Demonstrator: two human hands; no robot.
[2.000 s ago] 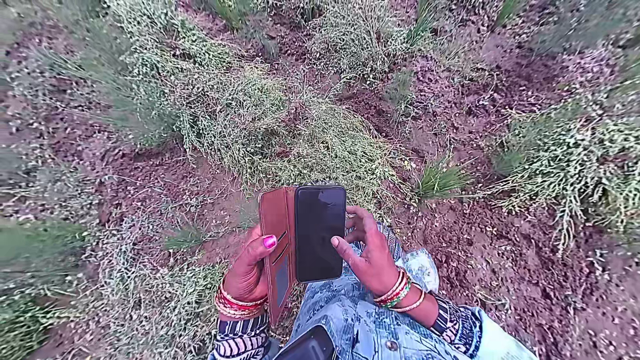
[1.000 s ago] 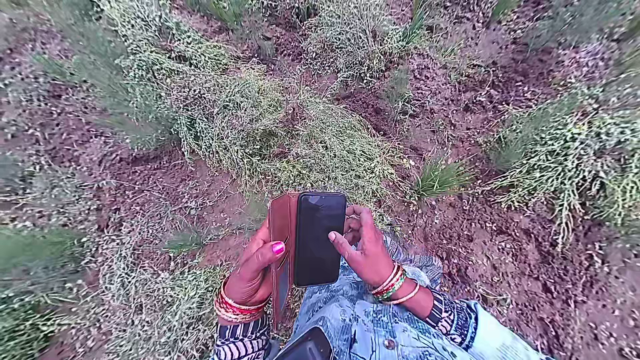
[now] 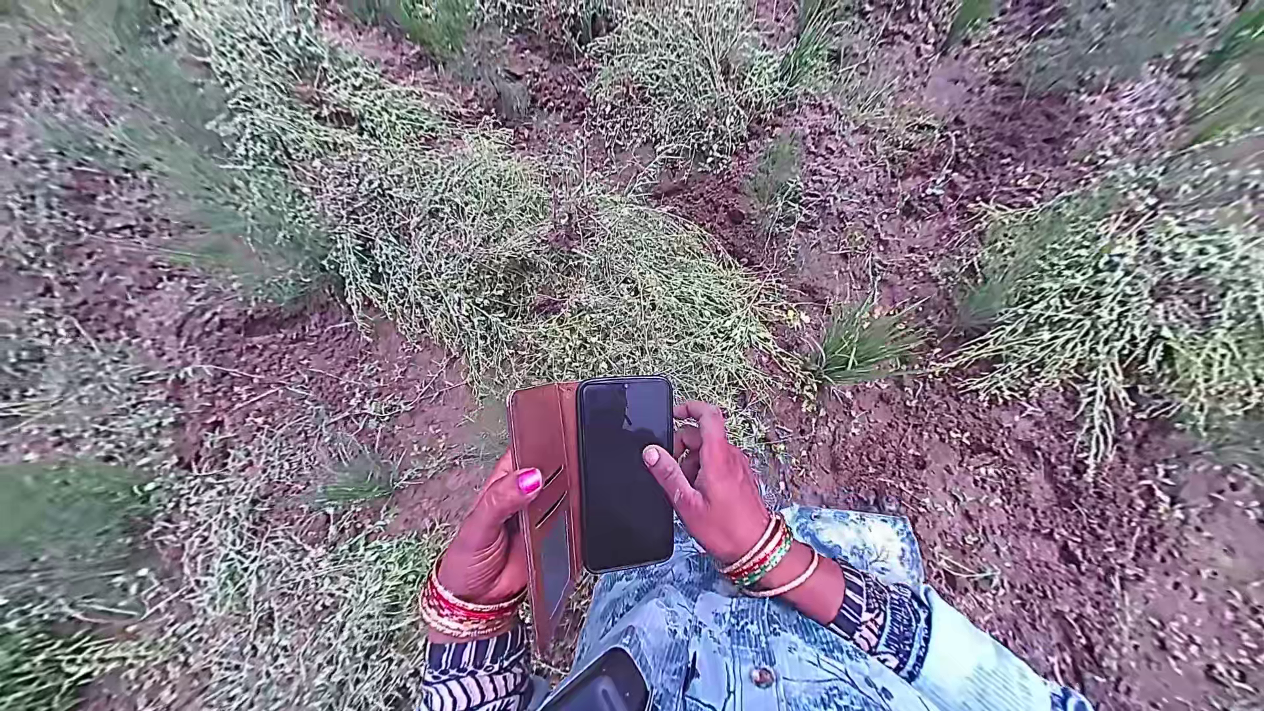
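Note:
A smartphone (image 3: 624,494) with a dark screen sits in a brown wallet-style phone case (image 3: 545,434) whose cover is folded out to the left. My left hand (image 3: 491,543) grips that cover, its thumb with a pink nail lying over the card slots. At the phone's right edge is my right hand (image 3: 719,484), its thumb over the screen and its fingers curled at the side, partly hidden behind the phone. Bangles circle both wrists. Below the case, a second dark device (image 3: 607,686) shows in part at the bottom edge of the view.
Pulled or cut leafy plants (image 3: 642,296) lie in a heap on brown soil beyond the phone. Another leafy heap (image 3: 1136,306) is on the right, with a green grass tuft (image 3: 864,344) between them. Blue patterned clothing (image 3: 760,632) covers my lap.
Since two seconds ago, the phone and its case have shifted slightly right, with my left hand moving along. Both hands have kept their hold.

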